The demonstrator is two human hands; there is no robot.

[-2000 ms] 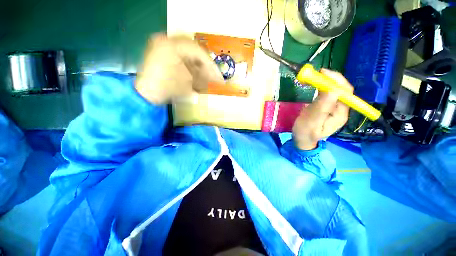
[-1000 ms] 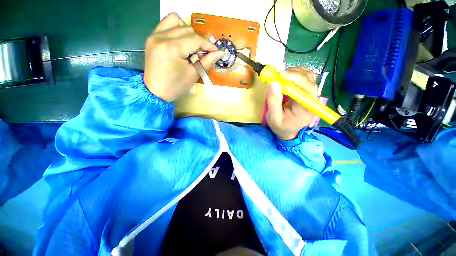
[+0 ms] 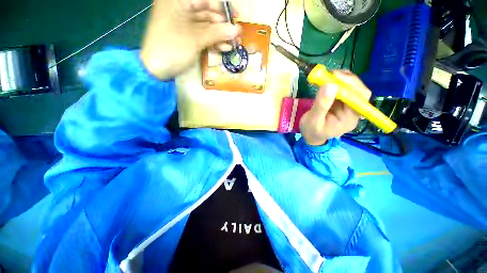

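Observation:
A dark ring-shaped workpiece (image 3: 235, 59) with a pale centre lies in the seat of the orange-brown fixture (image 3: 235, 81). My left hand (image 3: 184, 34), partly blurred and cut by the top edge, holds a thin grey metal tool (image 3: 228, 11), likely tweezers, with its fingertips at the ring's upper left edge. The tool's lower end is hard to make out. My right hand (image 3: 334, 114) holds the yellow-handled soldering iron (image 3: 350, 97). Its tip points up-left, right of the fixture, and does not touch the ring.
The fixture sits on a cream board (image 3: 213, 114). A solder reel (image 3: 24, 69) is at left, its thin wire (image 3: 101, 37) running up-right. A pink-red block (image 3: 289, 114) is at the board's edge. A round tin (image 3: 326, 21), blue station (image 3: 398, 53) and black equipment (image 3: 454, 114) are at right.
The iron has moved right, off the ring, with my right hand. My left hand has moved up, and the grey tool now points upward. The solder wire now slants up from the reel.

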